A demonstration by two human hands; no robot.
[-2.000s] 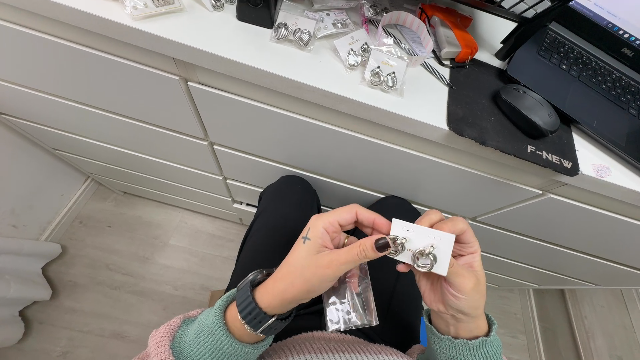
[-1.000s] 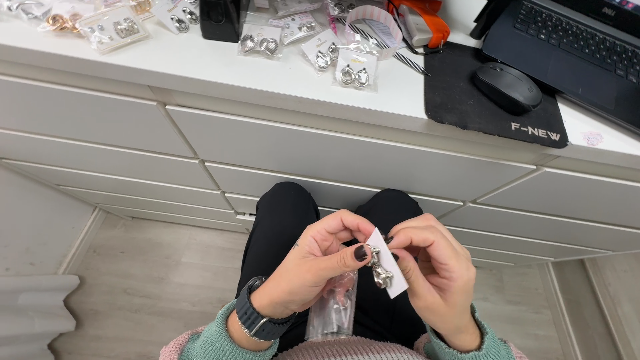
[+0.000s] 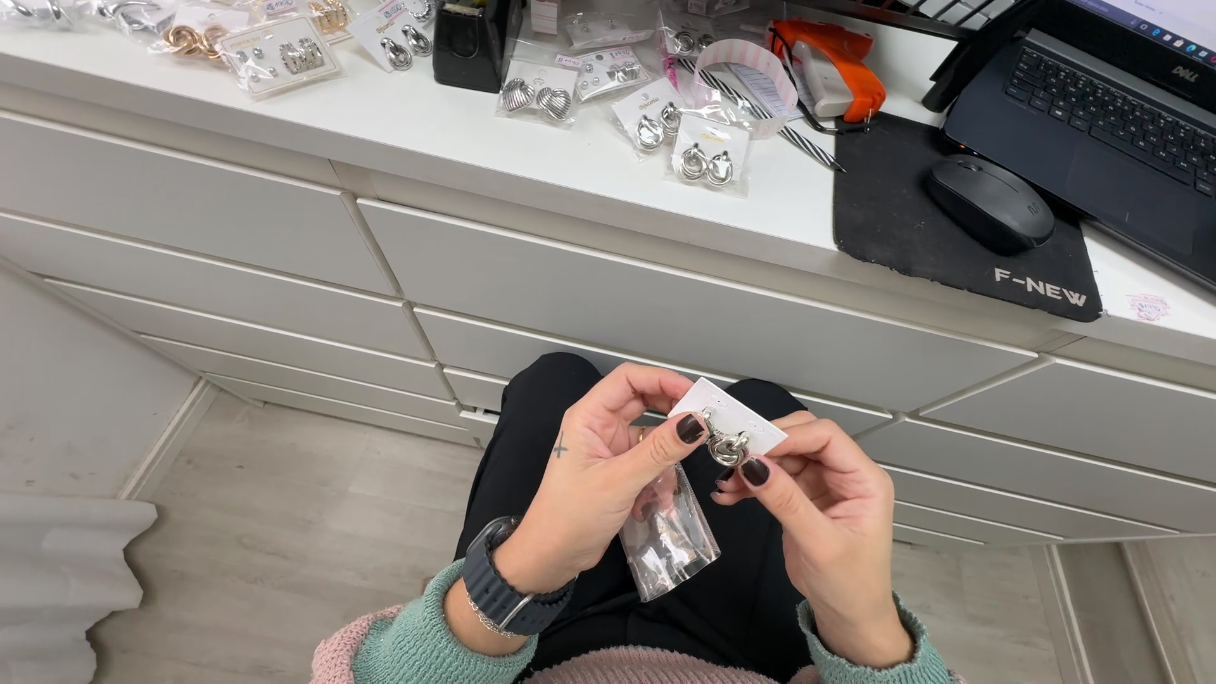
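Observation:
Above the lap, a white earring card (image 3: 731, 413) bearing silver knot-like hoop earrings (image 3: 729, 448) is held between both hands. My left hand (image 3: 608, 465) pinches the card's left end, its thumb by one earring. A clear plastic bag (image 3: 671, 537) hangs below the fingers of that same hand. My right hand (image 3: 826, 503) has the card's right end between its fingers, with the thumb tip at the lower edge of the other earring. The card leans with its right end lower. Part of the left earring is hidden by the left thumb.
On the white desk (image 3: 313, 128) lie several bagged earring cards (image 3: 708, 157), a black holder (image 3: 477, 43), a striped pen (image 3: 812, 147) and an orange strap (image 3: 845, 71). A black mouse (image 3: 990, 202) rests on a mouse pad (image 3: 912, 223) beside a laptop (image 3: 1111, 104). Drawer fronts (image 3: 617, 275) stand beyond the knees.
The card faced the camera, turned nearly edge-on, and now shows its earring side again. My right thumb has come to the earring's lower edge. The bag stays under my left hand.

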